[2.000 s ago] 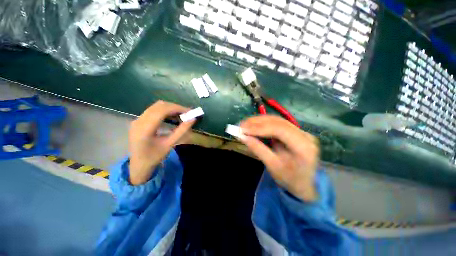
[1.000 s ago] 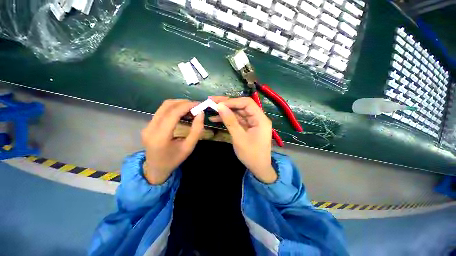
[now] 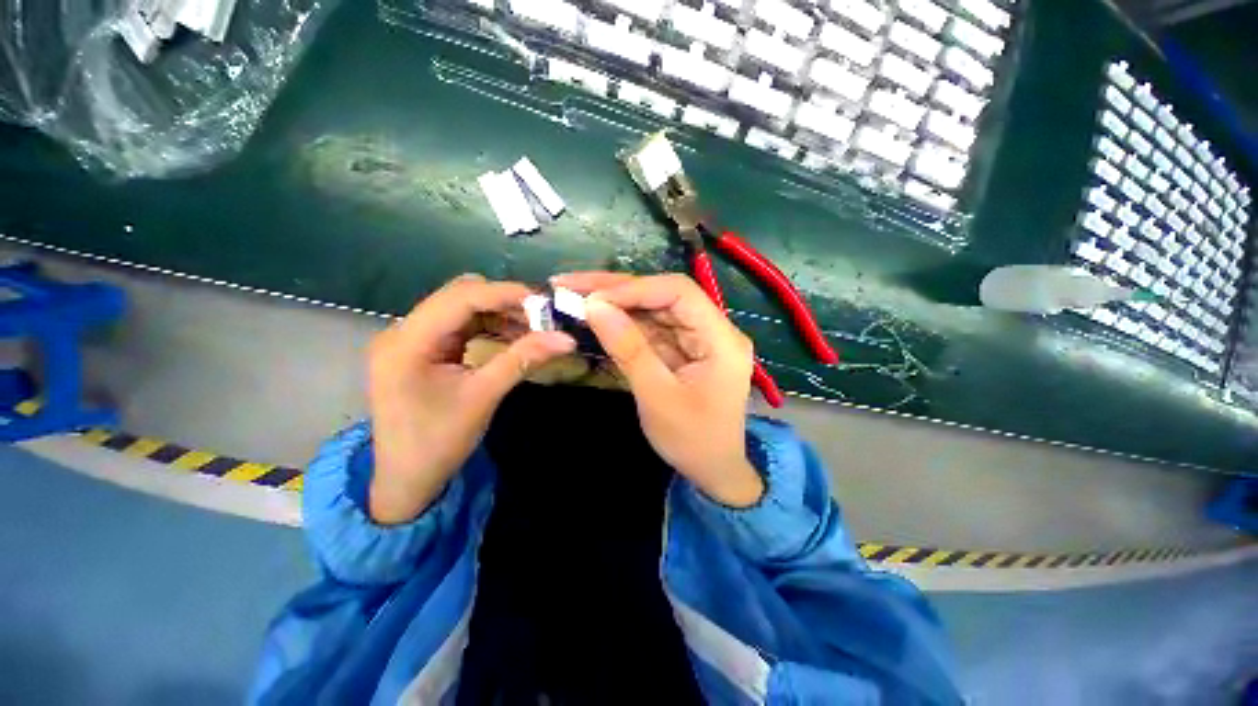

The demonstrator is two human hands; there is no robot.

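My left hand (image 3: 448, 379) pinches a small white plastic piece (image 3: 538, 313) between thumb and fingertips at the bench's front edge. My right hand (image 3: 679, 370) pinches another small white piece (image 3: 570, 302) close beside it. The fingers partly cover both pieces, and I cannot tell whether they touch. Loose white strips (image 3: 509, 203) lie on the green mat just beyond my hands. Pliers with red handles (image 3: 775, 293) and a pale block at the jaws lie right of the strips, their handle ends near my right hand.
A clear tray with rows of white parts (image 3: 773, 83) stands at the back, another tray (image 3: 1159, 207) at the right. A white bottle with a greenish tip (image 3: 1037, 288) lies before it. A clear bag (image 3: 180, 104) with white pieces is back left. Thin strands lie near the pliers.
Two seconds ago my hands were apart, each with a white piece. They came together, and the pieces, angled like a peak one second ago, now show side by side. The view has shifted.
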